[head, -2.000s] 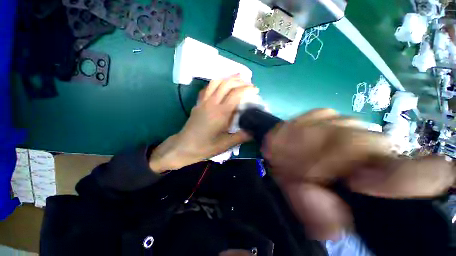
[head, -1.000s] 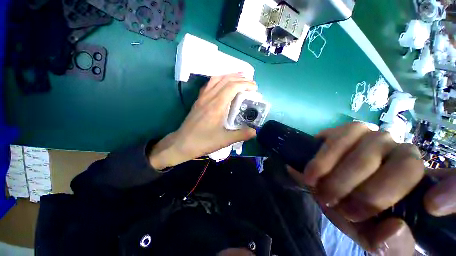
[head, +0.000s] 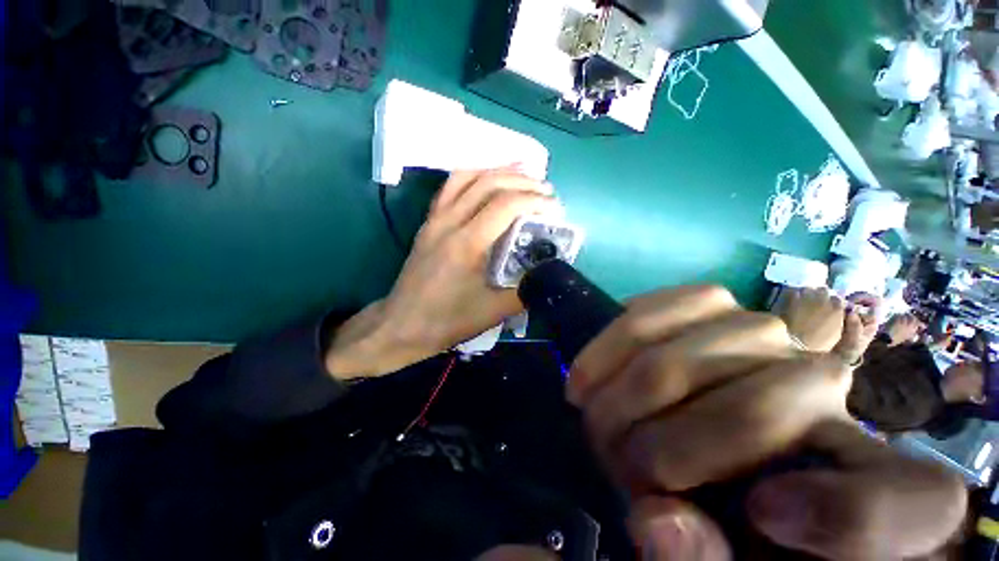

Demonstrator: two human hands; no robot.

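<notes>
A white camera housing (head: 455, 137) lies at the bench's front edge. My left hand (head: 444, 258) is wrapped around its front part, with the square face turned up towards me. The dark round lens module (head: 537, 248) shows in that face. My right hand (head: 712, 395) grips the black electric screwdriver (head: 575, 305). Its nose is at the lens module and partly covers it; the bit tip and any screw under it are hidden. Red wire leads (head: 438, 392) hang from the housing over my dark clothing.
Black front plates (head: 181, 148) lie in a pile at the upper left, with a small screw (head: 279, 102) nearby. The screw feeder (head: 592, 66) stands at the top. White loops (head: 824, 195) lie at the right. Another person's hands (head: 827, 320) hold white parts at the right.
Since one second ago, the screwdriver has moved left onto the housing's face with my right hand. My left hand still holds the housing. Another person's hands and head have come into view at the right.
</notes>
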